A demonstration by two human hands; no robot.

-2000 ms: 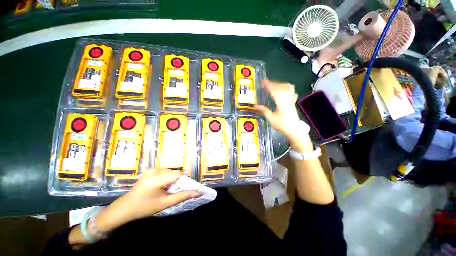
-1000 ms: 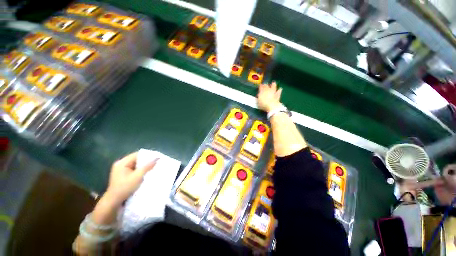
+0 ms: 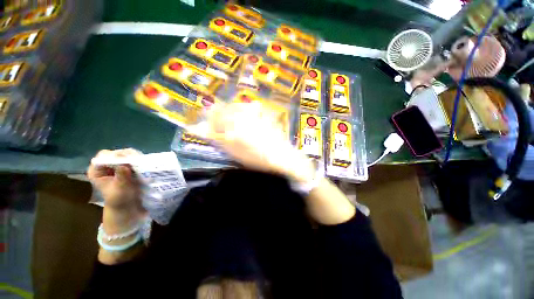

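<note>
My left hand (image 3: 120, 178) holds a floppy white label sheet (image 3: 161, 175) at the bench's near edge, left of the trays. A clear tray of yellow units (image 3: 216, 54) lies at a slant, overlapping a second clear tray of yellow units (image 3: 341, 143). My right hand (image 3: 252, 131) is blurred and overexposed at the slanted tray's near edge. It appears to grip that tray, but the fingertips are unclear. My right hand and the slanted tray hide much of the lower tray's left part.
A tall stack of filled trays (image 3: 41, 76) stands at the left. A phone (image 3: 417, 130), a white charger plug (image 3: 393, 142), a white fan (image 3: 410, 50) and a pink fan (image 3: 487, 55) are at the right. A brown carton (image 3: 404, 216) is below the bench edge.
My right hand has come back from the far side of the bench. A filled tray now overlaps the near tray. My left hand still holds the label sheet. The view has shifted.
</note>
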